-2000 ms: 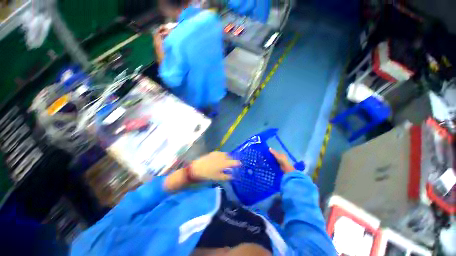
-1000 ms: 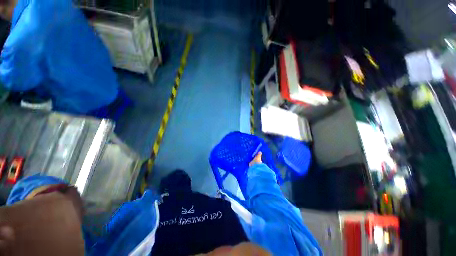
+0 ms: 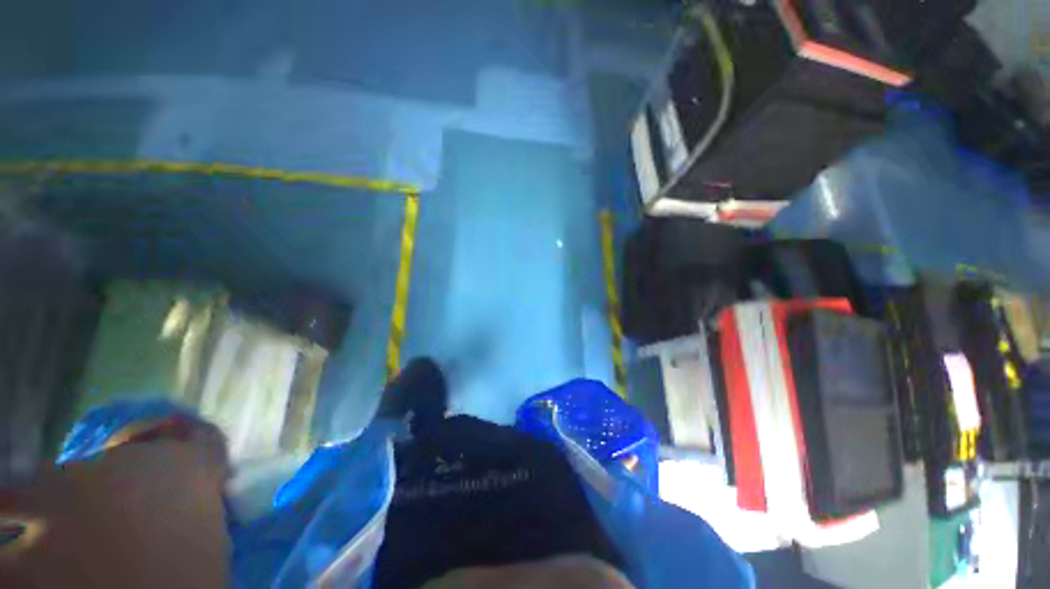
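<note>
A bright blue plastic stool [image 3: 590,417] with a perforated seat is at my right side, close against my blue sleeve. My right hand [image 3: 629,463] shows only as a small blurred patch at the stool's edge, holding it; the sleeve hides the rest. My left hand [image 3: 127,506] is raised close to the camera at the lower left, large and blurred. Its fingers cannot be made out.
Blue floor [image 3: 507,253] runs ahead between yellow-black tape lines. On the right stand red, white and black stacked trays [image 3: 760,403] and a dark stack with red-white edges [image 3: 760,127]. On the left is a blurred pale stack [image 3: 248,380]. A dark shoe [image 3: 417,389] shows below me.
I have moved forward along the aisle; the seated worker and left bench have gone out of view. The stool now sits lower and closer to my body. My left hand remains raised near the camera.
</note>
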